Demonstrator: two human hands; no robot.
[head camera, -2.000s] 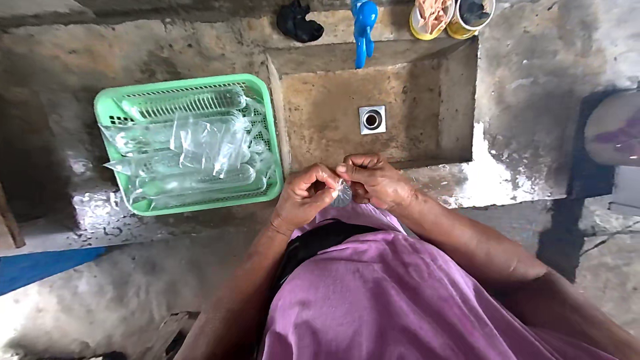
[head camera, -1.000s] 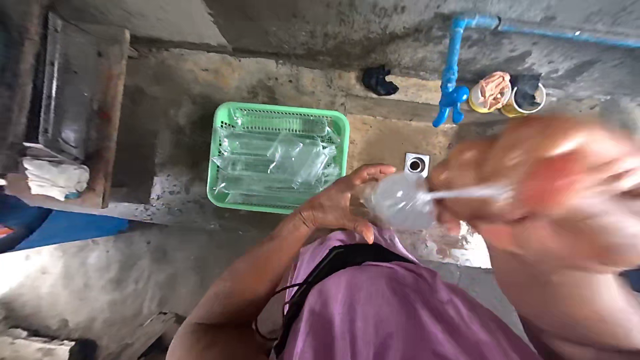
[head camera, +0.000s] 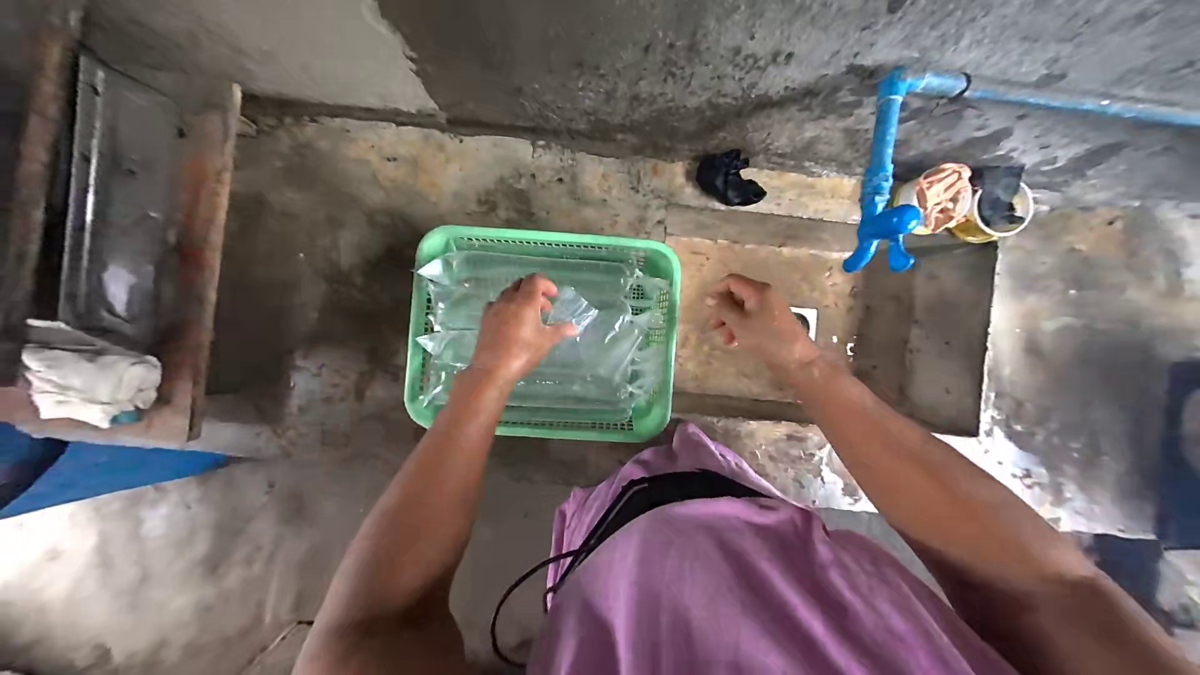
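Note:
A green plastic basket (head camera: 542, 427) stands on the concrete counter, left of the sunken basin. Several long, clear plastic bags (head camera: 562, 375), plump and lying side by side, fill it. Over them is my left hand (head camera: 516, 328), thumb and fingers apart, beside a small crinkled piece of clear plastic (head camera: 572, 311). Whether the fingers touch that piece or grip it is not plain. My right hand (head camera: 752, 317) hovers over the basin, its fingers loosely curled, with nothing visible in them.
The concrete basin (head camera: 750, 366) has a square drain (head camera: 803, 323). Above it hang a blue pipe and tap (head camera: 883, 230). Two small tubs (head camera: 1003, 225) and a black plastic bag (head camera: 729, 178) lie along the back. A folded cloth (head camera: 89, 380) rests on a wooden frame (head camera: 202, 262) at left.
My left hand has moved over the basket. My right hand, earlier raised close to the camera and pulling on clear plastic, is now lower, over the basin. The view has swung left.

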